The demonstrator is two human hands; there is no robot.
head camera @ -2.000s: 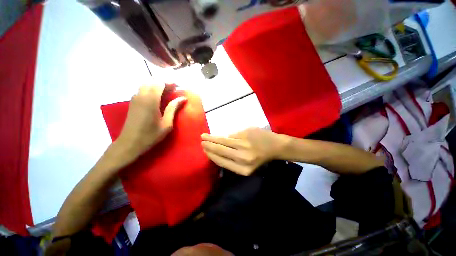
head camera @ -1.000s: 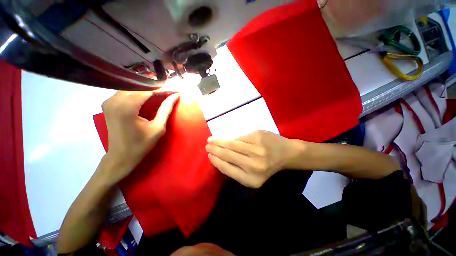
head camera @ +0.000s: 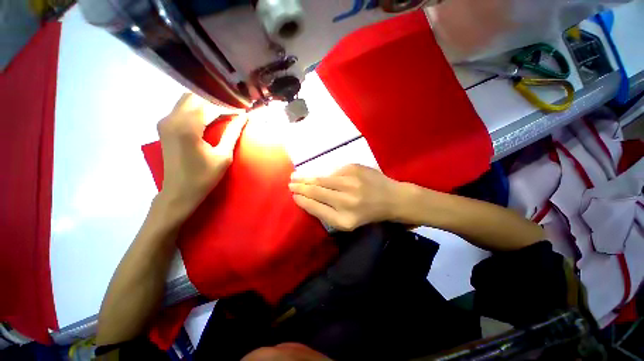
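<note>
A red fabric panel (head camera: 247, 225) lies under the sewing machine's needle area and hangs over the table's front edge. My left hand (head camera: 191, 148) pinches its upper left part between thumb and fingers, close to the presser foot (head camera: 263, 103). Glare hides the exact stitch point. My right hand (head camera: 346, 196) rests flat with its fingertips on the panel's right edge, fingers together. The machine head (head camera: 233, 42) is above. A second red panel (head camera: 416, 106) lies right of the needle, untouched.
Scissors with yellow and green handles (head camera: 542, 93) and a small dark tray (head camera: 587, 53) lie at the right. Long red panels (head camera: 25, 183) are at the far left. Pale pieces with red strips (head camera: 600, 204) lie lower right.
My left hand stays at the needle, now gripping the panel farther left than at first. The panel's lower end has shifted up and right. The whole view has also shifted.
</note>
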